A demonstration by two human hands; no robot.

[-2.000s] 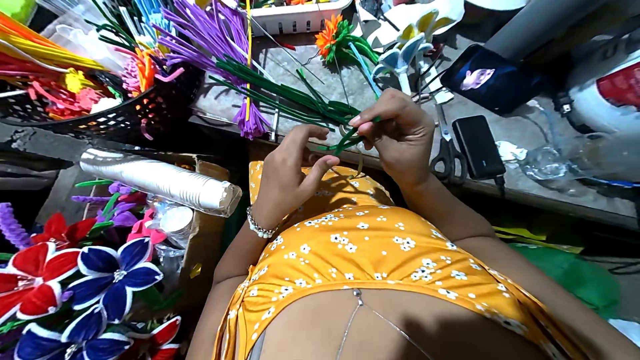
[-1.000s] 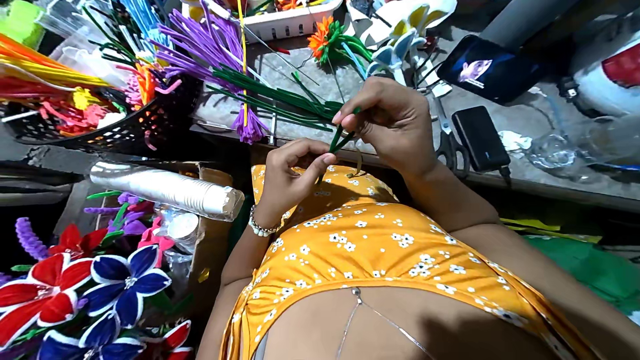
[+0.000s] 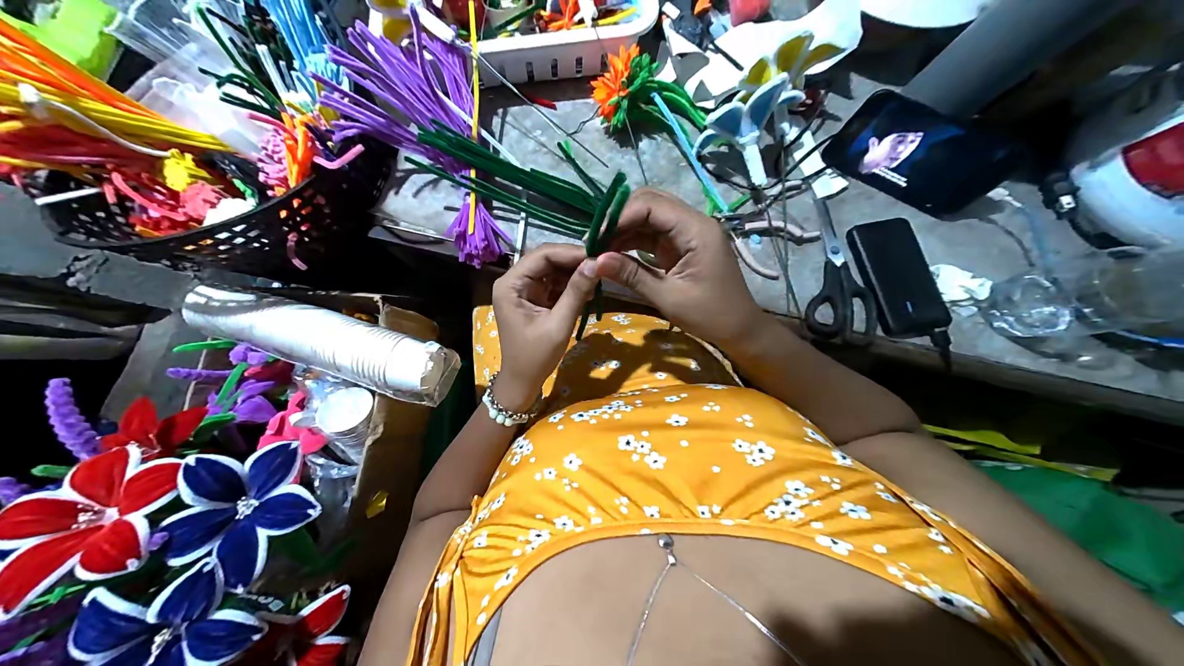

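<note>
Dark green pipe cleaners (image 3: 606, 217), folded into loops, stand upright between the fingertips of both hands. My left hand (image 3: 544, 310) pinches them from the left near their lower part, and my right hand (image 3: 680, 264) pinches them from the right, its thumb close to the left thumb. Short green ends poke out below the fingers. Just behind the hands lies a bundle of long green pipe cleaners (image 3: 518, 180) on the ledge, over a purple pipe cleaner bundle (image 3: 416, 92). An orange and green pipe cleaner flower (image 3: 620, 88) rests farther back.
A black basket (image 3: 222, 227) of colourful pipe cleaners is at left, above wrapped paper cups (image 3: 314, 338). Finished red flowers (image 3: 92, 518) and blue flowers (image 3: 245, 504) fill the lower left. Scissors (image 3: 837, 287), a black power bank (image 3: 895, 277), a phone (image 3: 916, 153) and pliers (image 3: 763, 231) lie at right.
The green piece between my fingers now stands upright with loops showing above the fingertips; one second ago the right fingers covered more of it. Both hands remain close together.
</note>
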